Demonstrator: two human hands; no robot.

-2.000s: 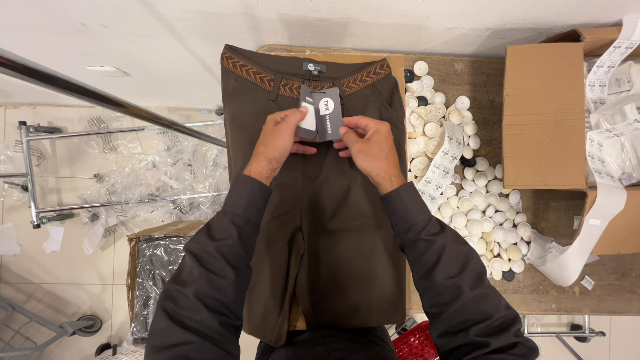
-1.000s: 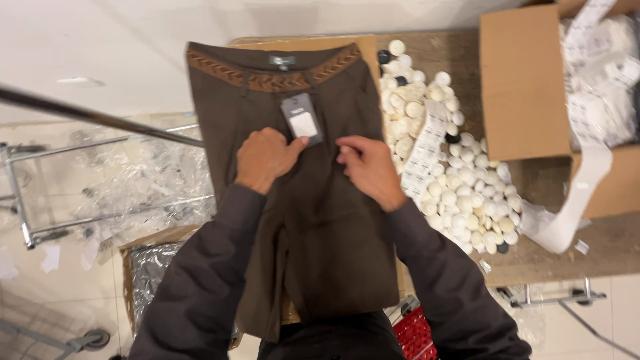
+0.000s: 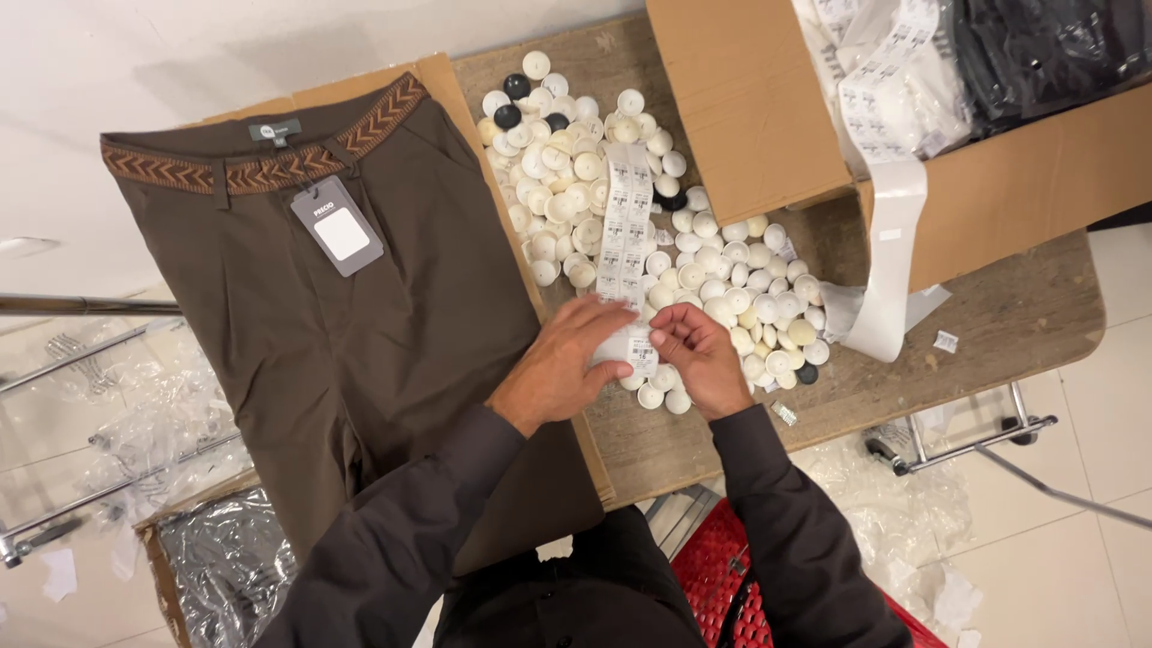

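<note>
My left hand (image 3: 571, 360) and my right hand (image 3: 697, 355) meet at the lower end of a strip of printed adhesive labels (image 3: 627, 220). The left supports the strip between thumb and fingers; the right pinches its edge by one label. Left of them, brown trousers (image 3: 315, 306) with a patterned woven waistband (image 3: 261, 171) lie on a cardboard sheet. A grey hang tag (image 3: 337, 225) with a blank white patch rests on their front. Round white and black plastic security-tag pins (image 3: 558, 180) lie in heaps around and under the strip.
An open cardboard box (image 3: 1008, 207) at the back right holds plastic-wrapped items, with more label strip (image 3: 886, 180) trailing out. Below the wooden table (image 3: 1008, 306) are a wheeled metal rack base (image 3: 958, 445), a red basket (image 3: 720, 576), a box of plastic (image 3: 225, 567) and loose wrapping.
Both hands have moved right, from the trousers and hang tag to the label strip. The hang tag, held two seconds ago, is let go and lies on the trousers. The view has shifted.
</note>
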